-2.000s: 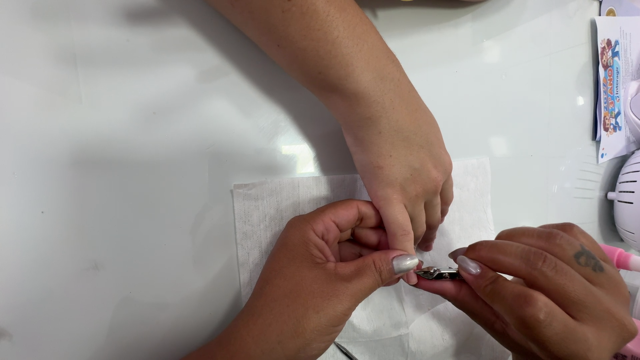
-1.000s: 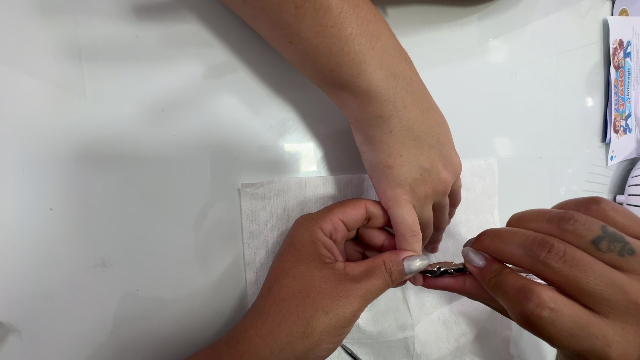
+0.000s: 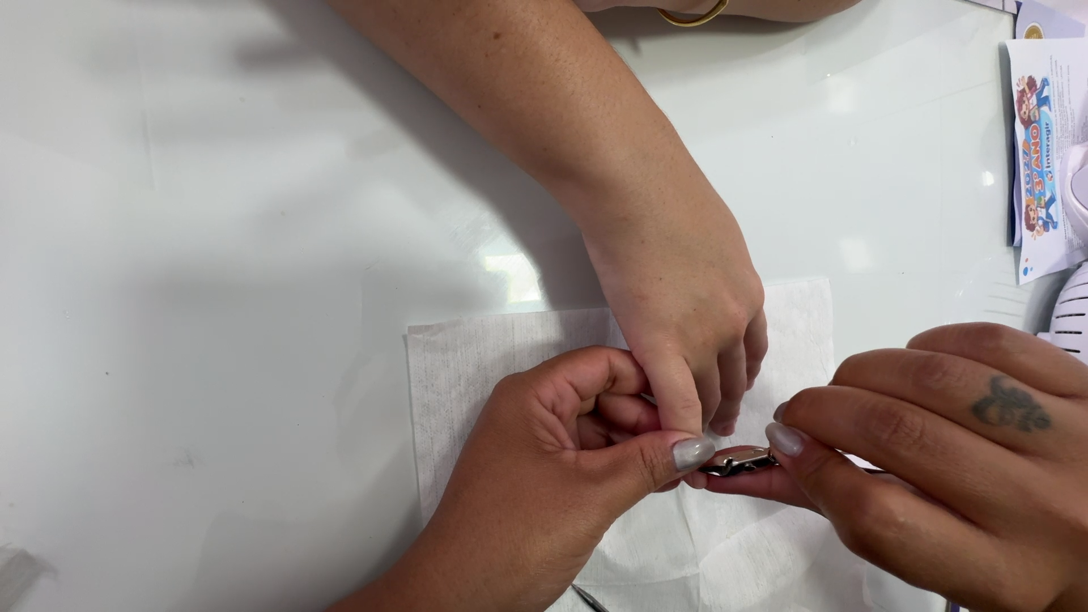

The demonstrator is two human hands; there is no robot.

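Observation:
My left hand (image 3: 552,467) grips a finger of another person's hand (image 3: 680,289), with my thumb and curled fingers around its tip. My right hand (image 3: 952,450) holds a small metal nipper or clipper (image 3: 739,461), whose jaws are close to that fingertip, just right of my left thumb. The exact contact at the nail is hidden. The other person's remaining fingers bend down over a white disposable cloth (image 3: 476,365). Below the hands, the tip of a thin metal tool (image 3: 588,598) lies on the cloth.
A glossy white table (image 3: 212,340) lies under everything. Printed papers (image 3: 1054,161) lie at the upper right, with a white vented device (image 3: 1073,314) below them at the right edge. At the top is another forearm (image 3: 790,7) with a gold-coloured bracelet (image 3: 695,17).

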